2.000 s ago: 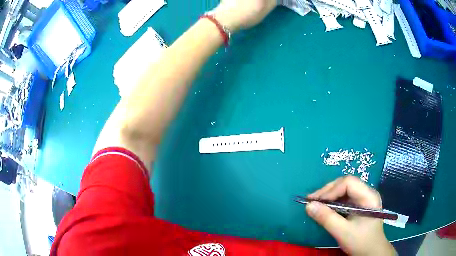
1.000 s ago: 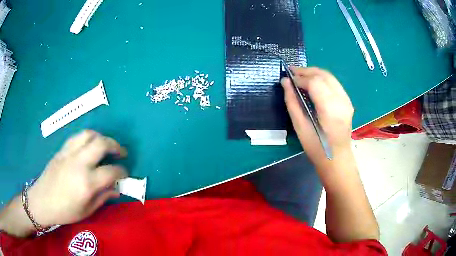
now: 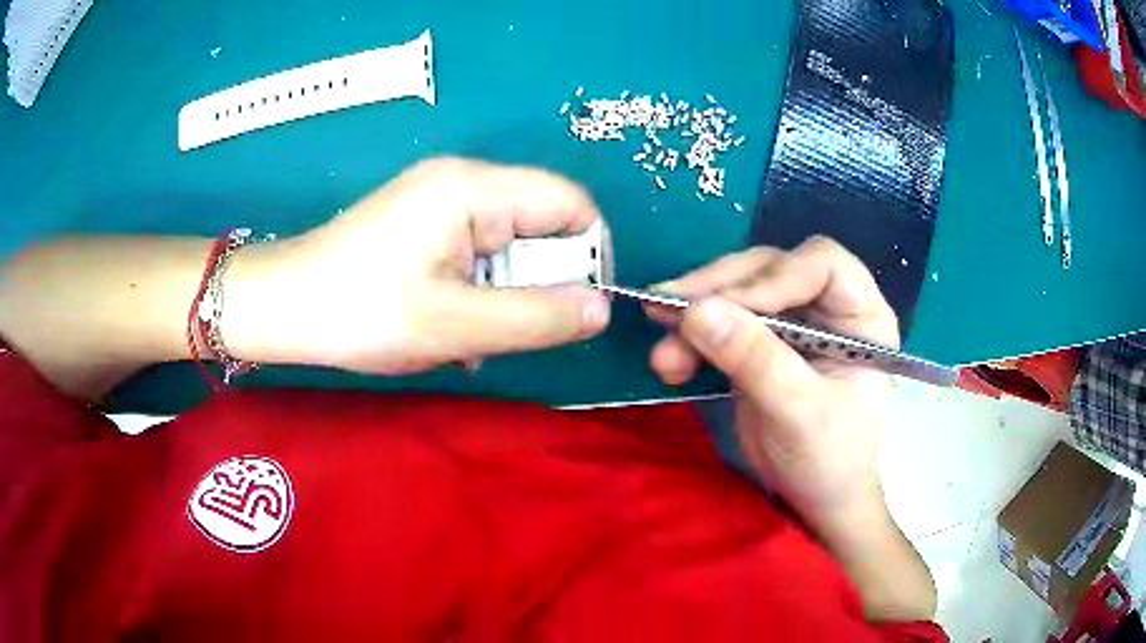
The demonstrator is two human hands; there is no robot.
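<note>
My left hand (image 3: 427, 270) grips a white watch strap (image 3: 547, 260), with only its flared connector end showing between thumb and fingers. My right hand (image 3: 804, 327) holds silver tweezers (image 3: 817, 342) like a pen. The tweezer tip touches or nearly touches the lower corner of the strap's end, beside my left thumb. Whether the tip holds a tiny piece cannot be told. Another white strap (image 3: 308, 91) with a row of holes lies flat behind my left hand. A loose pile of small whitish pieces (image 3: 647, 119) lies on the green mat.
A black ribbed sheet (image 3: 855, 145) lies right of the pile, with fine specks on it. Two thin silver tweezers (image 3: 1049, 157) lie farther right. A white strap stack (image 3: 44, 44) is at the far left. A carton (image 3: 1066, 521) stands on the floor at lower right.
My left hand has lifted the strap from near the bench edge. My right hand has moved the tweezers from the black sheet to the strap's end. The camera view has shifted.
</note>
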